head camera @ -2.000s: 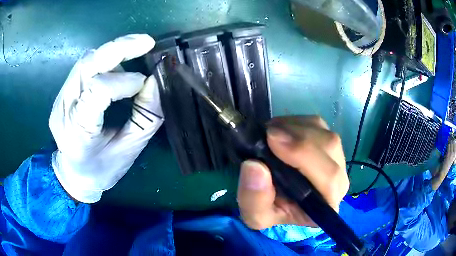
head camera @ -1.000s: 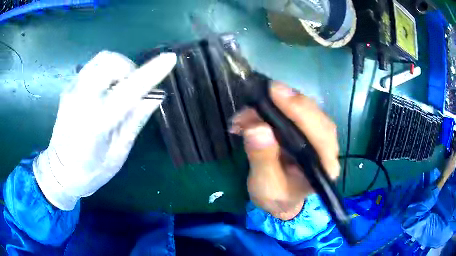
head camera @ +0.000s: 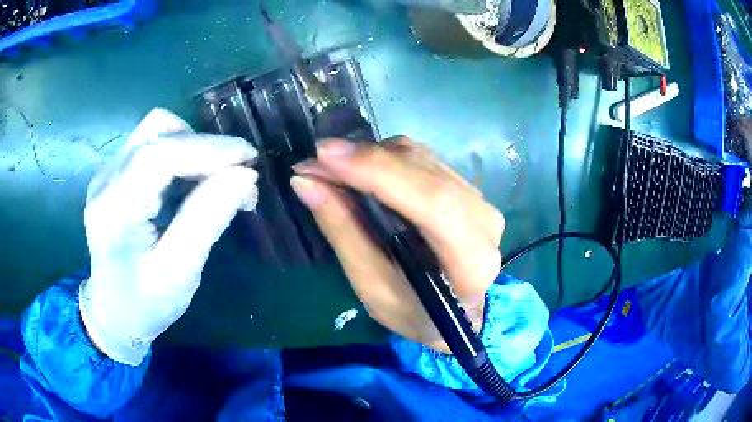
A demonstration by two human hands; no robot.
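Three long black plastic housings (head camera: 280, 103) lie side by side on the green bench top, their upper ends showing and their middles partly behind my hands. My bare right hand (head camera: 400, 218) grips a black soldering iron (head camera: 441, 309) over the right-hand housings. Its brass-coloured collar is blurred, and its tip points up and left past their upper ends. My left hand (head camera: 157, 235), in a white glove, has thumb and finger nearly together at the left housing. Whether anything thin is between them I cannot tell.
A tan-rimmed ring (head camera: 528, 41) with silvery scraps, a dark soldering station (head camera: 614, 41), a white strip (head camera: 647, 103) and a ribbed black block (head camera: 668, 194) stand right. The iron's cable (head camera: 614, 272) loops on the right. A whitish fleck (head camera: 345, 318) lies near the front edge.
My right hand has moved left with the iron. My left fingertips have drawn together; the dark strands seen in the glove earlier no longer show. The housings appear further left in the shifted view.
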